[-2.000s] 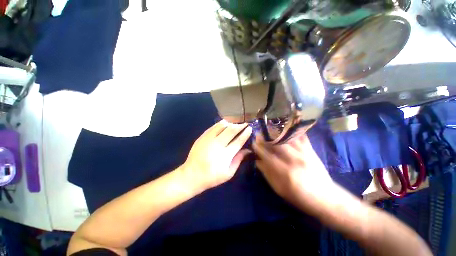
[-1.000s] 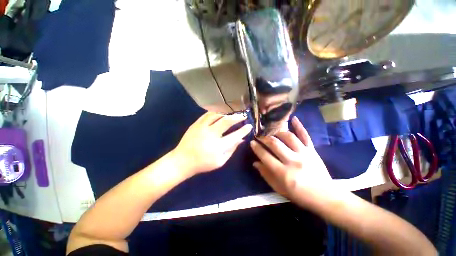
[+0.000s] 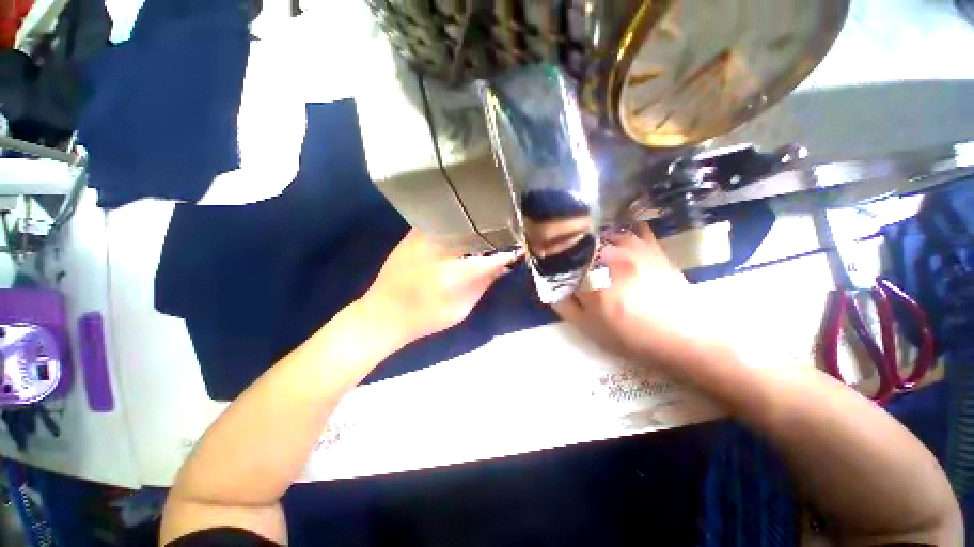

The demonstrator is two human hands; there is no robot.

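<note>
A navy garment panel lies on the white table, running under the sewing machine head. My left hand rests on the panel left of the needle area, its fingertips pinching the cloth beside the chrome guard. My right hand is at the right of the guard, fingers bent on the cloth edge; the guard partly hides its fingertips. The needle and presser foot are hidden behind the guard. A dark thread runs down the machine head to the needle area.
Red-handled shears lie at the right. A gold-rimmed dial sits above. Navy cut panels lie at upper left, a purple box and narrow purple case at far left. The table's front edge shows below my hands.
The panel has moved away from me under the machine, and its near edge now shows the ruled table front. The navy cloth on the right is largely gone from view. Both hands stay beside the needle.
</note>
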